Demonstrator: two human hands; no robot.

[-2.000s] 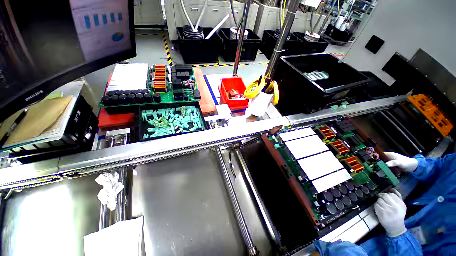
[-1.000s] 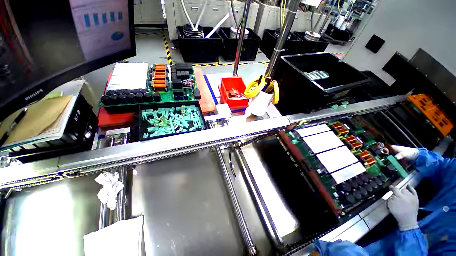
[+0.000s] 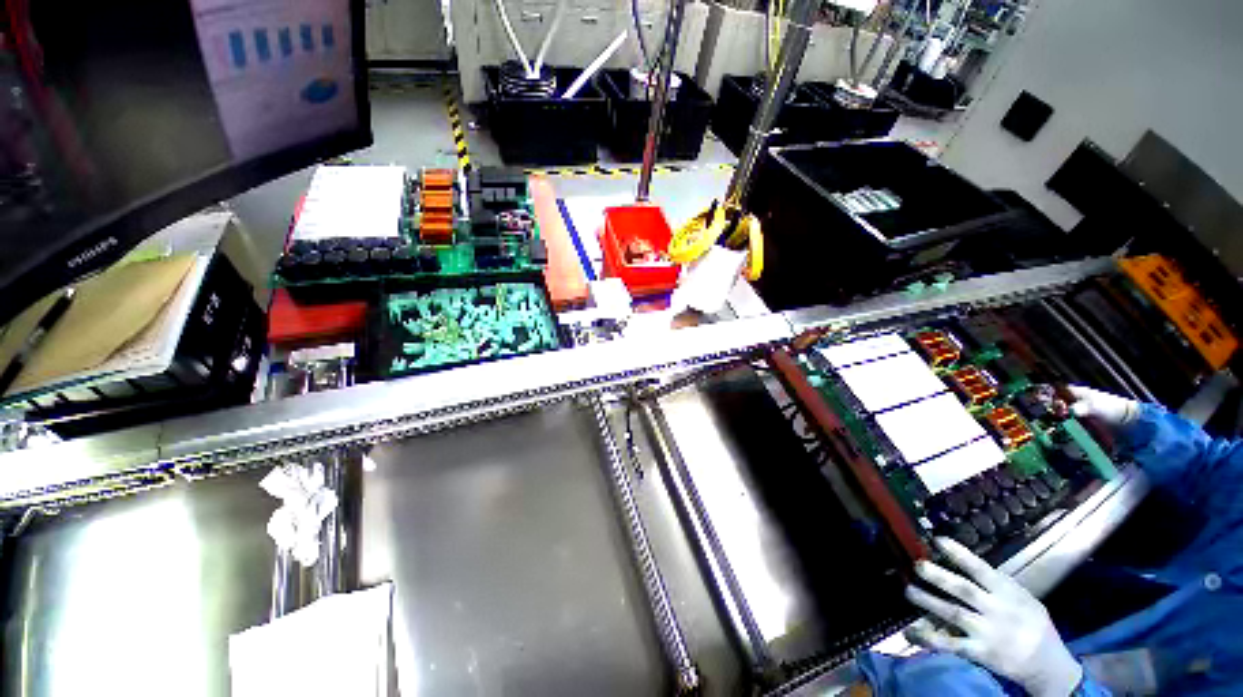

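Neither of my hands is in view. Nearest in front, a large green circuit board (image 3: 1002, 470) with white plates (image 3: 911, 409), orange-copper coils (image 3: 975, 384) and black round capacitors (image 3: 992, 511) lies in a carrier with a reddish-brown side bar (image 3: 856, 456) on the line at right. Another person's white-gloved hand (image 3: 995, 620) touches the near end of that bar. Their other gloved hand (image 3: 1101, 404) is at the board's far right edge, beside a green strip (image 3: 1091, 447). Blue fabric (image 3: 927, 674) shows at the bottom edge; I cannot tell whose.
A metal rail (image 3: 477, 388) crosses the view. Behind it are a second board (image 3: 416, 225), a black tray of teal pieces (image 3: 464, 327), a red bin (image 3: 638, 249), yellow rings (image 3: 698, 236) and a large black tote (image 3: 886, 204). A monitor (image 3: 177, 123) hangs upper left. White paper (image 3: 314, 651) lies lower left.
The board and carrier have shifted right along the line. The other person's nearer hand has moved left from the board's near edge to the end of the reddish-brown bar.
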